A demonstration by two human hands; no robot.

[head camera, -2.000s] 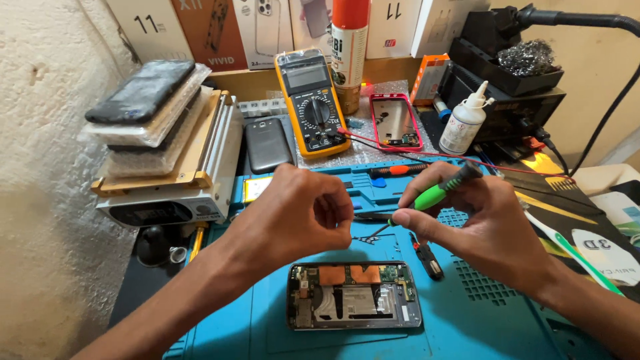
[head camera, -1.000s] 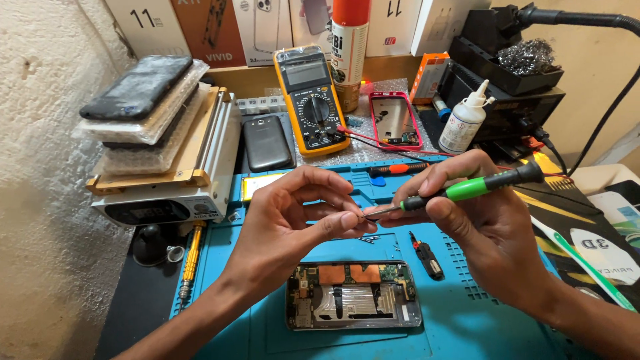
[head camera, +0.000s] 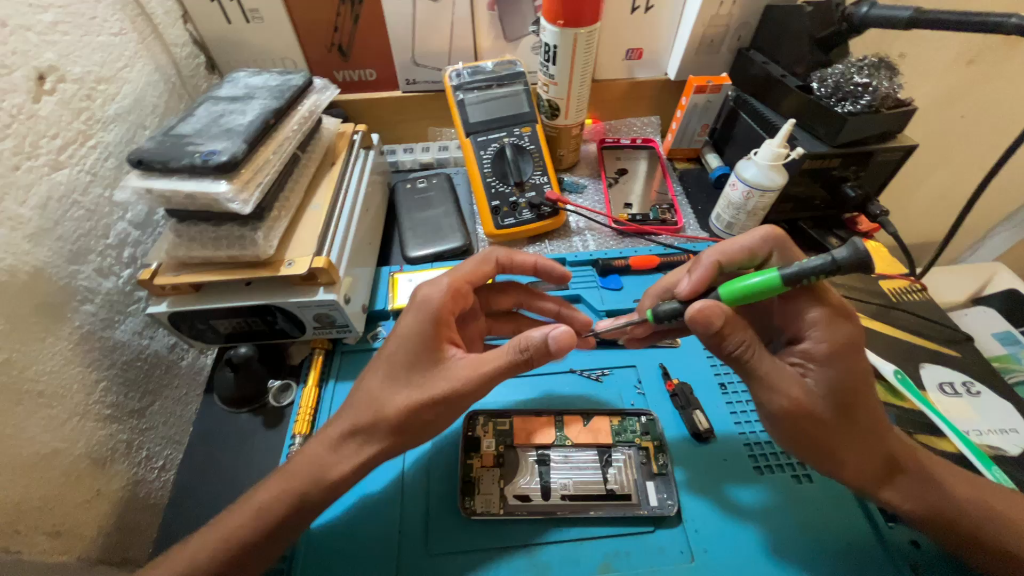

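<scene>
My right hand (head camera: 788, 352) holds a green and black precision screwdriver (head camera: 752, 286), its shaft pointing left. My left hand (head camera: 472, 344) is half curled, with its fingertips at the screwdriver's tip; whether a tiny part sits there cannot be told. Below both hands an opened smartphone (head camera: 570, 464) lies on the blue silicone mat (head camera: 368, 496), its circuit board and copper-coloured shielding showing. Several small screws (head camera: 592, 374) lie on the mat above the phone. A small black phone module (head camera: 686, 406) lies right of it.
Behind the hands stand a yellow multimeter (head camera: 506, 152), a spray can (head camera: 564, 80), a pink phone frame (head camera: 640, 184) and a white bottle (head camera: 752, 180). Wrapped phones (head camera: 232, 128) are stacked on a machine (head camera: 320, 312) at left. A soldering station (head camera: 832, 168) stands at right.
Two seconds ago my hands were apart above the phone; one second ago they had come together at the screwdriver's tip. Since then my left thumb has moved away from the tip and the fingers have spread.
</scene>
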